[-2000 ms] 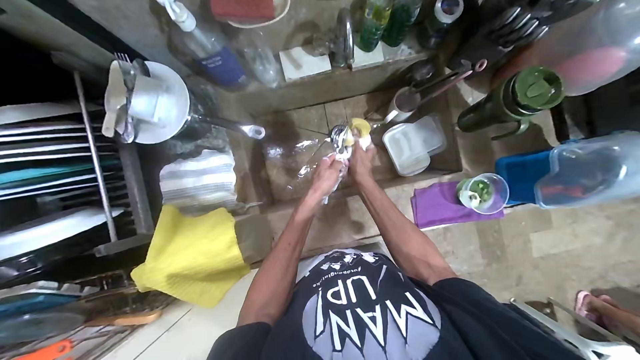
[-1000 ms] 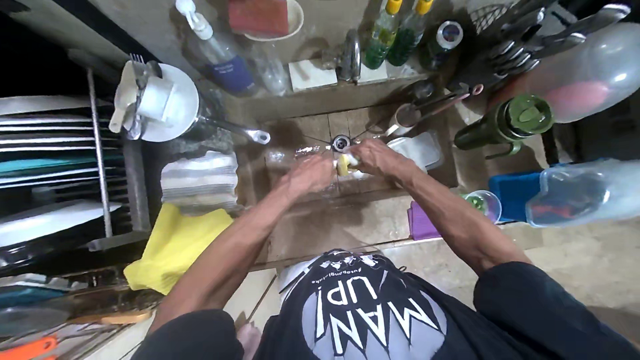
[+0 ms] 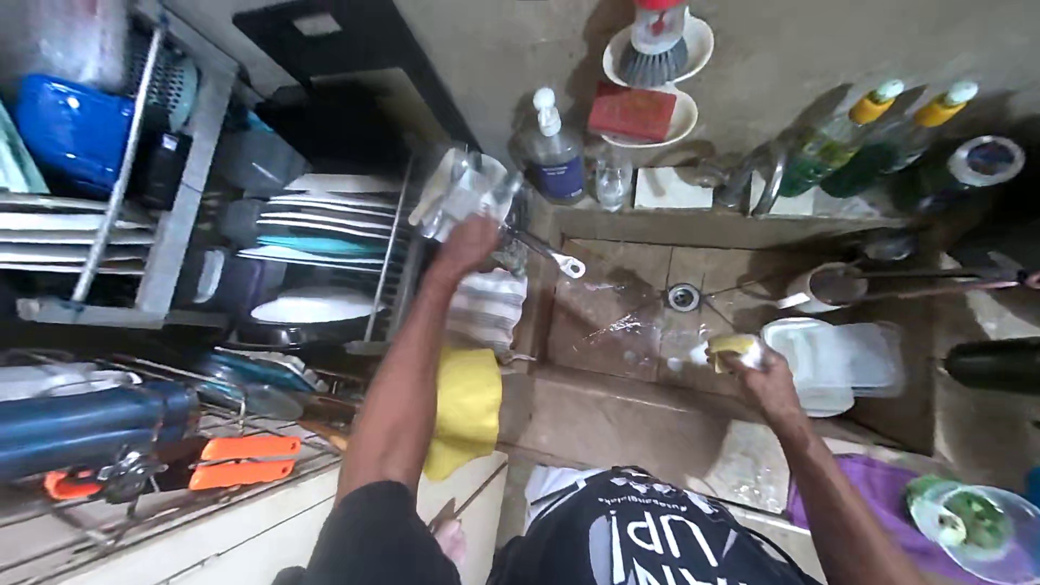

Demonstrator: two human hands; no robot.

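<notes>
My left hand (image 3: 471, 244) reaches to the pile of dishes (image 3: 463, 191) left of the sink; its fingers are blurred, so whether it grips a piece there cannot be told. A long handle with a holed end (image 3: 569, 266) juts from beside the pile over the sink's edge. In my right hand (image 3: 768, 378) is a yellow sponge (image 3: 731, 345) with white foam, low over the tiled sink (image 3: 601, 325). Just right of that hand lie a white plastic container (image 3: 800, 333) and a clear lid (image 3: 873, 357). The drain (image 3: 683, 297) is uncovered.
A dish rack with plates (image 3: 325, 227) stands at left. A striped cloth (image 3: 487, 305) and a yellow cloth (image 3: 467, 406) lie left of the sink. A pump bottle (image 3: 558, 158), a drinking glass (image 3: 613, 183), a faucet (image 3: 768, 183) and green bottles (image 3: 829, 154) line the back. A mug (image 3: 821, 288) is at right.
My hands were together over the sink; they have moved apart, the left one to the dishes at left, the right one toward the plastic container with the sponge. The view has shifted left.
</notes>
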